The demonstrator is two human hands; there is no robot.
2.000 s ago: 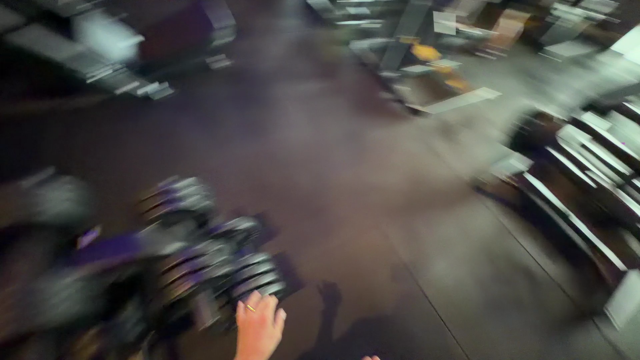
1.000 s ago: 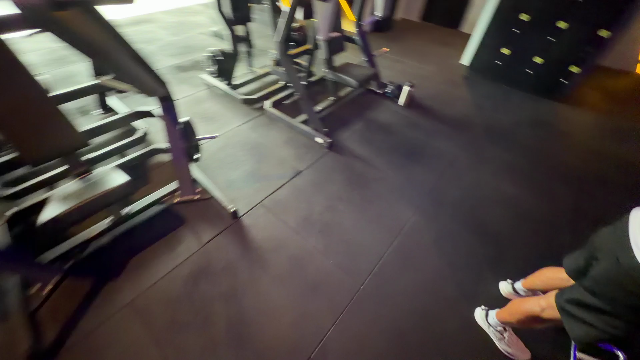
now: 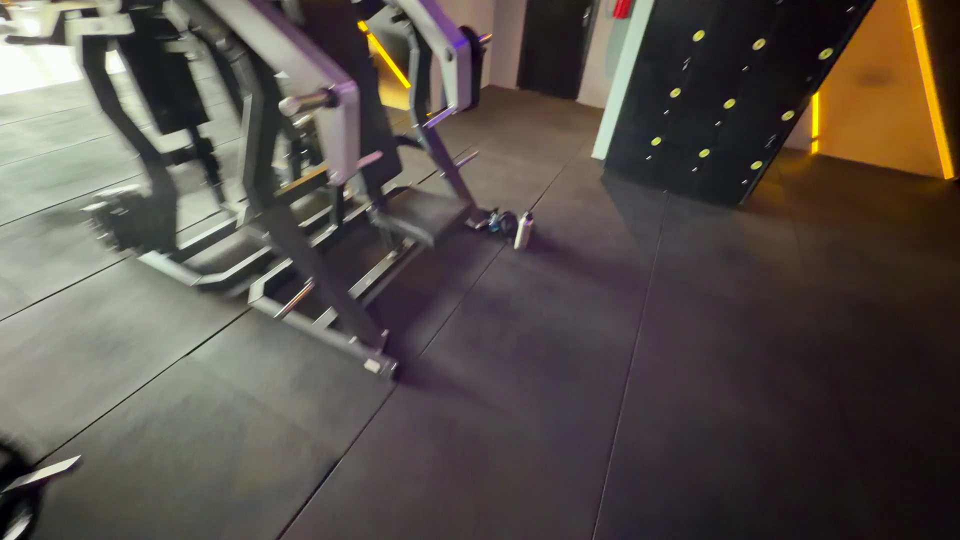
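Observation:
Neither my left hand nor my right hand shows in the head view now. A plate-loaded gym machine (image 3: 307, 300) with a grey steel frame stands on the dark floor, left of centre. Its black padded seat (image 3: 424, 214) faces up between the frame's uprights. A light-coloured bottle (image 3: 523, 231) stands upright on the floor at the machine's far right foot, beside small dark items that I cannot make out.
Another machine (image 3: 161, 225) is at the left. A black leaning panel with yellow round holds (image 3: 703, 97) stands at the back right, near a dark door (image 3: 555, 45). Part of a black object (image 3: 19, 487) shows at the lower left edge. Rubber floor tiles (image 3: 510, 420) run across the foreground.
The view has swung round and moved closer to the machine by the bottle. A hand at the bottom edge two seconds ago and a person's legs at the lower right one second ago are out of view.

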